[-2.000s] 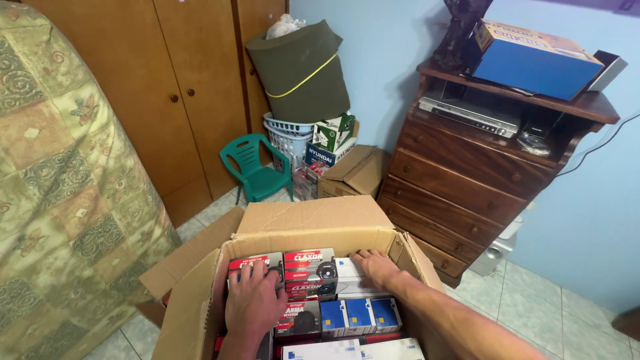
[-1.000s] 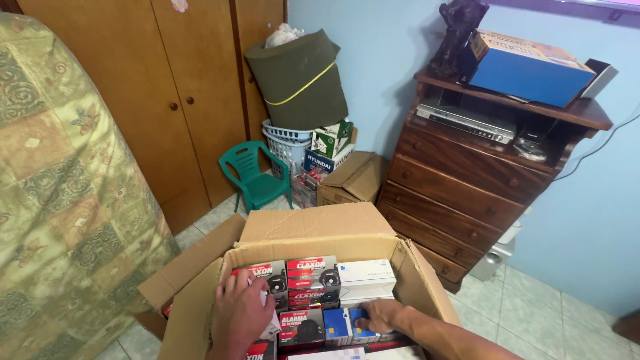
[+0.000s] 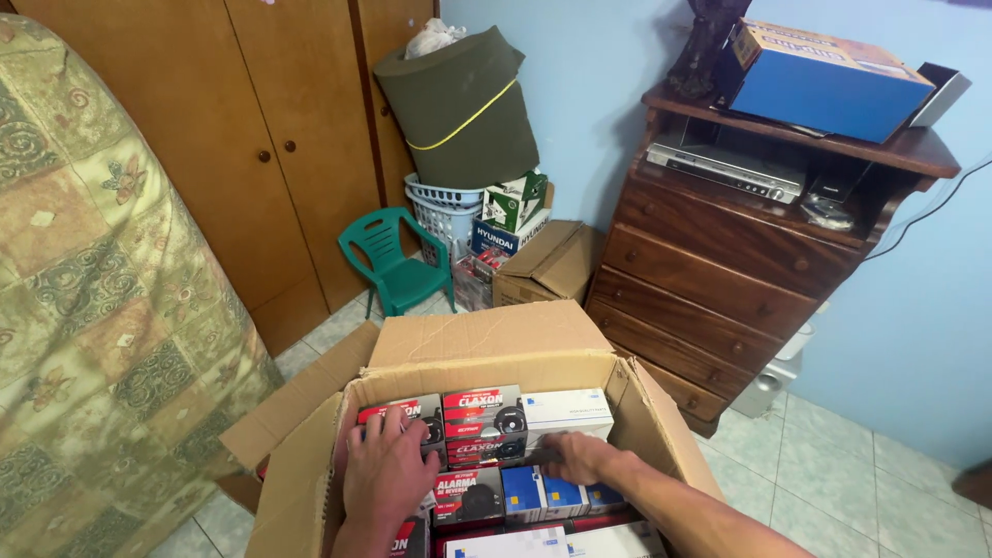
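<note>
An open cardboard carton point(image 3: 488, 337) holds rows of small product boxes. My left hand point(image 3: 391, 465) lies over a red and grey horn box point(image 3: 411, 407) at the carton's left side, fingers bent over it; whether it grips is unclear. My right hand point(image 3: 577, 457) is beside a white box point(image 3: 570, 407) and over small blue and white boxes point(image 3: 523, 492), its fingertips partly hidden. Between the hands stand stacked horn boxes point(image 3: 484, 418) and a reverse alarm box point(image 3: 467, 496). Longer white boxes point(image 3: 508, 542) lie along the near edge.
Beyond the carton stand a green plastic chair point(image 3: 399, 263), a closed cardboard box point(image 3: 550, 263) and laundry baskets point(image 3: 446, 209) under a rolled dark mat point(image 3: 465, 108). A wooden dresser point(image 3: 721, 263) is at right, a patterned cloth-covered object point(image 3: 116, 310) at left.
My right hand moved from the white box at the back right down to the small blue boxes, and is now slightly farther back. My left hand has stayed near the left horn boxes.
</note>
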